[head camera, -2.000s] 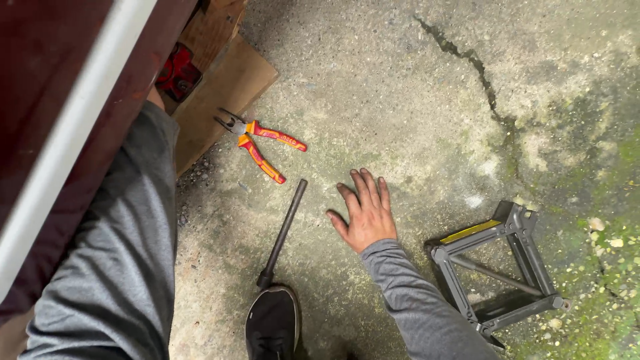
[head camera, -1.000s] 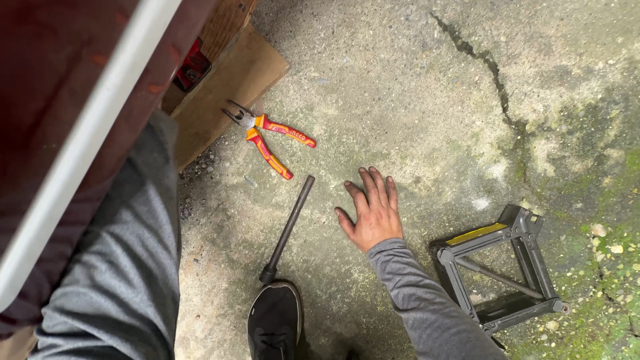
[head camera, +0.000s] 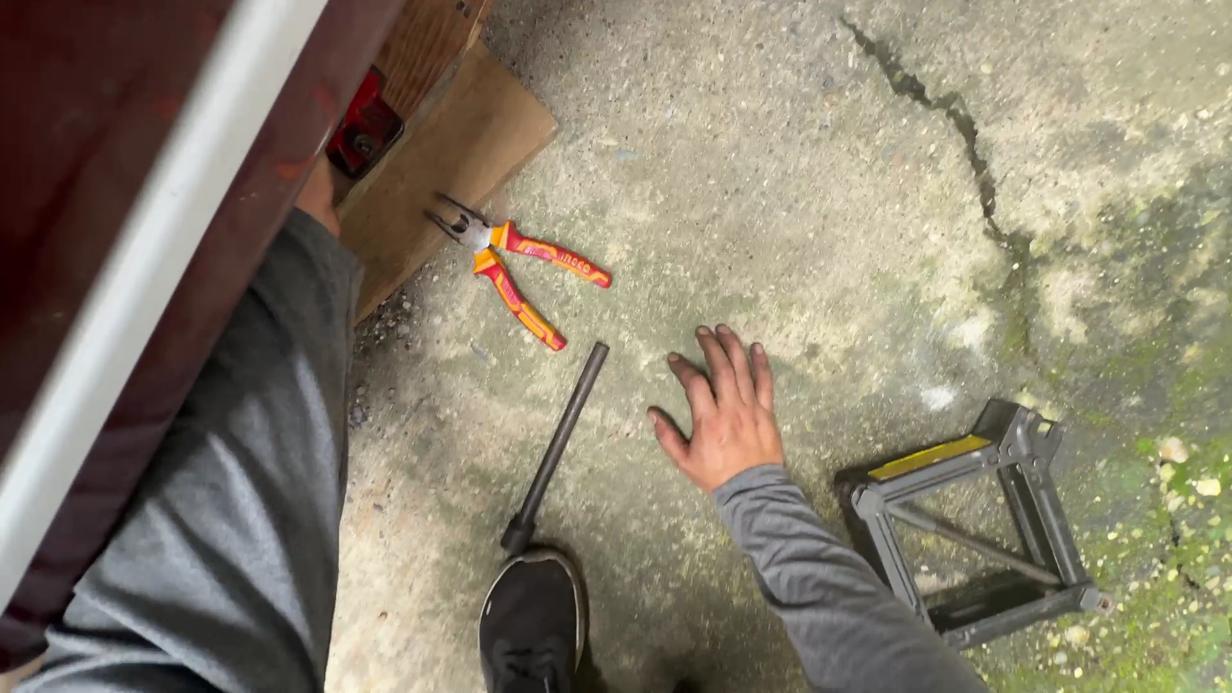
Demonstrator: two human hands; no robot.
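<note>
My right hand (head camera: 724, 409) rests palm down on the concrete floor, fingers spread, holding nothing. To its left lies a dark metal wrench bar with a socket end (head camera: 558, 443), close to my shoe. Combination pliers (head camera: 525, 258) with red and orange handles lie with jaws apart, their tips over a flat wooden board (head camera: 443, 164). A grey scissor jack (head camera: 972, 525) with a yellow strip lies to the right of my sleeve. Only the wrist part of my left hand (head camera: 320, 197) shows beside the board; its fingers are hidden under the dark red panel.
A dark red vehicle panel (head camera: 106, 125) with a pale metal trim strip (head camera: 159, 250) covers the left side. Beneath its edge are a wooden block (head camera: 428, 53) and a red metal part (head camera: 366, 125). My black shoe (head camera: 532, 621) stands below the bar. A crack (head camera: 962, 125) runs through the concrete.
</note>
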